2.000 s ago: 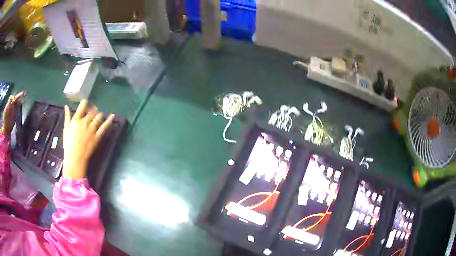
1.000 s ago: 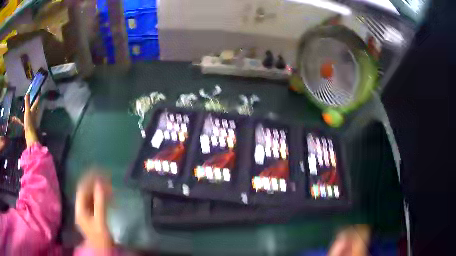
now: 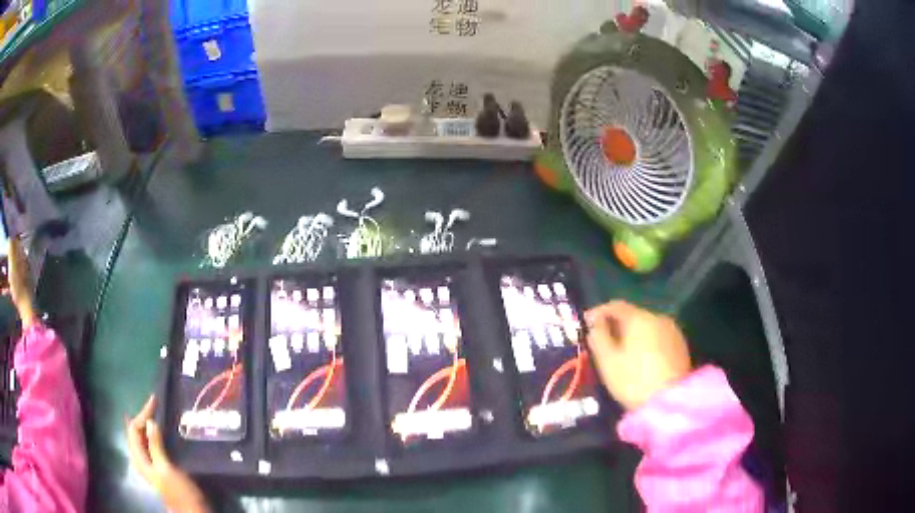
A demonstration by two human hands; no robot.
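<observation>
A black foam phone tray (image 3: 363, 366) lies in front of me with its pockets side by side. Several smartphones lie in it, screens lit with app icons and a red-orange curve; the leftmost (image 3: 213, 363) and the rightmost (image 3: 550, 346) are at its ends. Each screen bears a small white label. My right hand (image 3: 637, 356) has its bent fingertips at the tray's right rim, beside the rightmost phone. My left hand (image 3: 156, 456), cut off by the bottom edge, is at the tray's lower left corner; whether its fingers grip the rim is unclear.
Bundles of white wired earphones (image 3: 363, 232) lie behind the tray. Behind them are a power strip (image 3: 441, 145) and a green desk fan (image 3: 642, 140) at right. Blue plastic crates (image 3: 219, 65) stand at back left. A neighbouring worker's pink sleeve (image 3: 45, 421) is at far left.
The view has swung right and the tray now appears straighter and closer. My hands, blurred and apart from the tray a second ago, are now at its sides. The lower tray's front edge no longer shows.
</observation>
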